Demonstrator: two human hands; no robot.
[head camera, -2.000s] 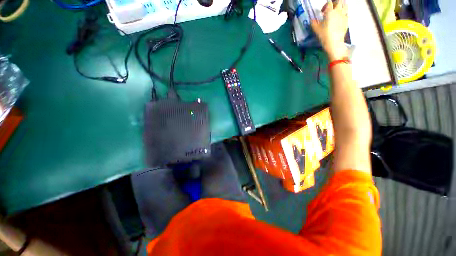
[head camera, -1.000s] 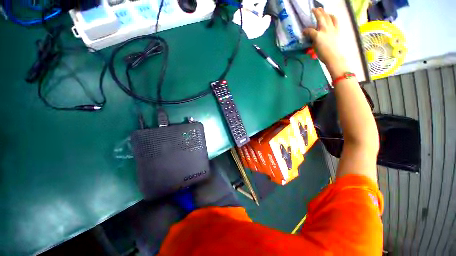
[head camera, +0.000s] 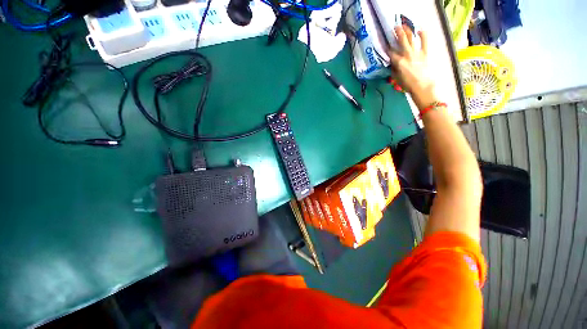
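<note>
My right hand (head camera: 412, 64) is at the upper right, fingers spread over a small dark item on white papers (head camera: 434, 71); whether it grips anything cannot be told. My left hand is not in view. A black set-top box (head camera: 207, 209) lies at the bench's near edge, with black leads plugged into its rear edge. A black remote control (head camera: 289, 154) lies to its right, its lower end at the bench edge. A black and silver pen (head camera: 343, 90) lies on the green mat between the remote and my right hand.
A white power strip (head camera: 183, 29) lies at the back. A loose black lead (head camera: 103, 141) is at left. A blue and white packet (head camera: 367, 48) is beside my right hand. A yellow fan (head camera: 486, 80) stands at right. Orange cartons (head camera: 354, 205) are stacked below the bench edge, beside a black chair (head camera: 505, 199).
The view has shifted, so the bench things sit further left and lower. My right hand stays over the papers and packet at the upper right. The set-top box and remote lie as before.
</note>
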